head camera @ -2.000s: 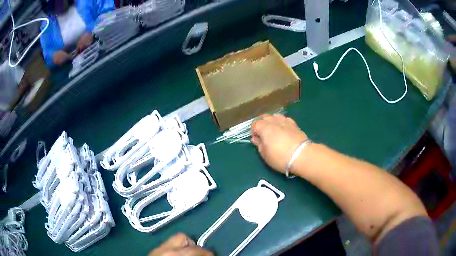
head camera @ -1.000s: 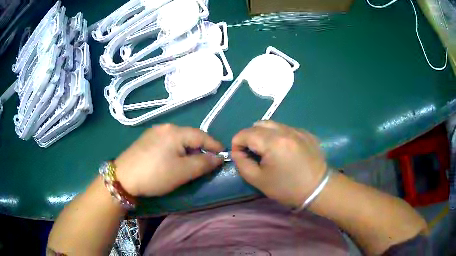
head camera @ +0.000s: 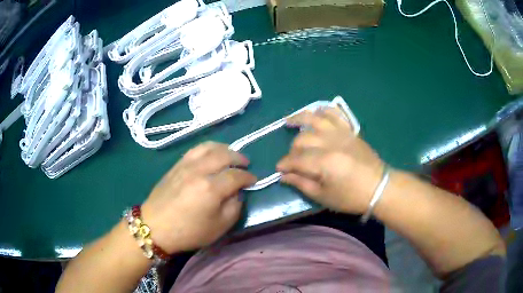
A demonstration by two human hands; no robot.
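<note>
A white plastic frame (head camera: pixel 261 135) lies tilted on the green bench in front of me, its loop end at the upper right. My left hand (head camera: pixel 198 197) is at its lower left end, with thumb and fingers on the rim. My right hand (head camera: pixel 330 157) lies over the disc end and covers most of the disc, with fingertips on the lower rim. Both hands hold the frame. Whether a pin is between the fingers cannot be seen.
Overlapping white frames (head camera: pixel 223 94) lie behind my left hand. A denser frame pile (head camera: pixel 63 109) stands at the far left. Thin pins (head camera: pixel 309 36) lie before a brown carton (head camera: pixel 327 15). A white cord (head camera: pixel 457 43) and clear bag (head camera: pixel 507 57) are at the upper right.
The frame has turned flatter, its loop end lower and further right. My right hand has moved from the rim's near end onto the disc end. Earlier, my right hand was at the pins.
</note>
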